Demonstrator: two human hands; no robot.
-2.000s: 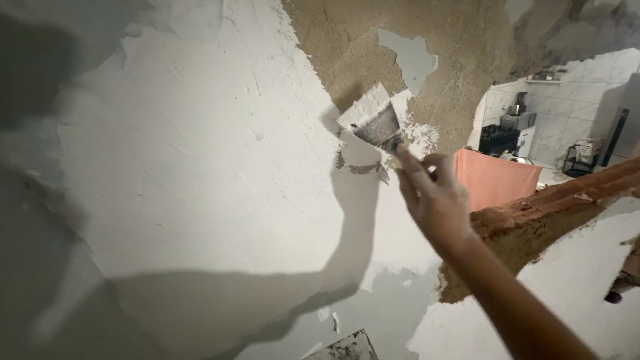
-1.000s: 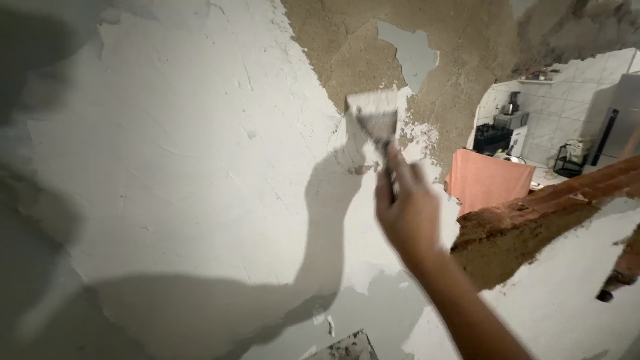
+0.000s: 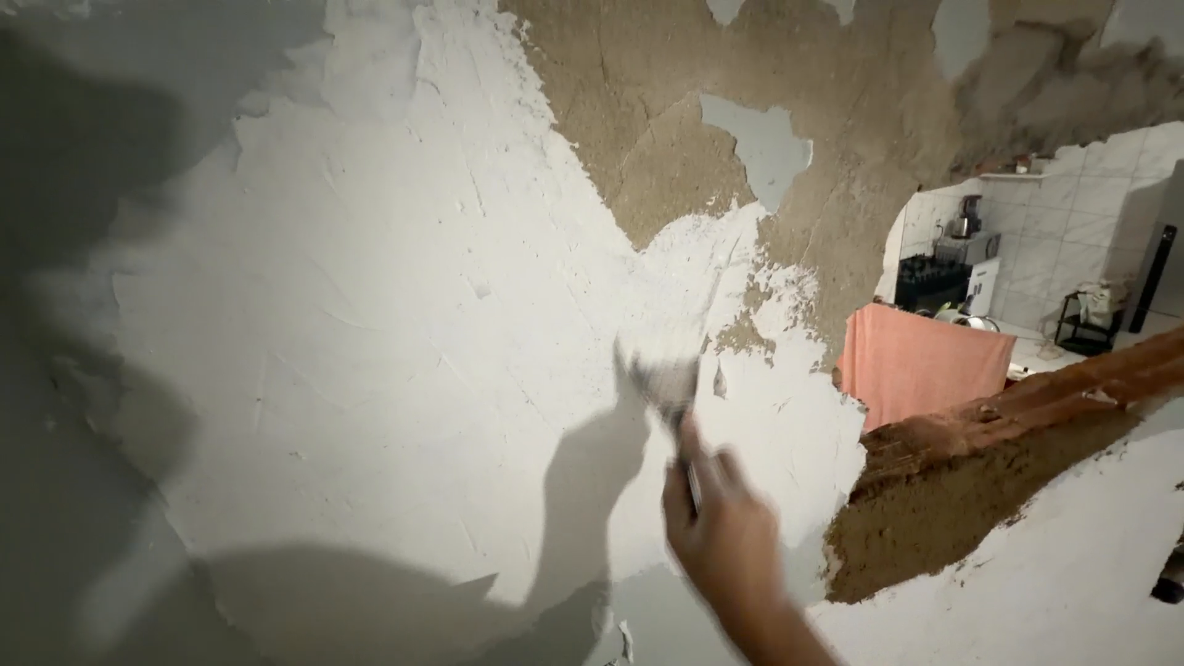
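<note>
My right hand (image 3: 731,536) is closed around the dark handle of a putty knife (image 3: 668,379), its wide blade blurred and up against the wall. White filler (image 3: 398,305) covers much of the wall around the blade, with thin ridges and scrape marks. Just above the blade, the filler meets bare brown plaster (image 3: 666,120), where a grey patch of old paint (image 3: 763,153) remains. A ragged, speckled edge of filler lies right of the blade. My left hand is out of view.
At right, a rough opening with a broken brick edge (image 3: 1045,393) shows a kitchen with a stove (image 3: 930,282) and tiled wall. A salmon-coloured cloth (image 3: 925,365) hangs in it. Arm shadows fall across the wall.
My right hand has moved down with the putty knife. Filler now covers part of the brown plaster below the grey patch. The tool seen earlier at the bottom edge is out of view.
</note>
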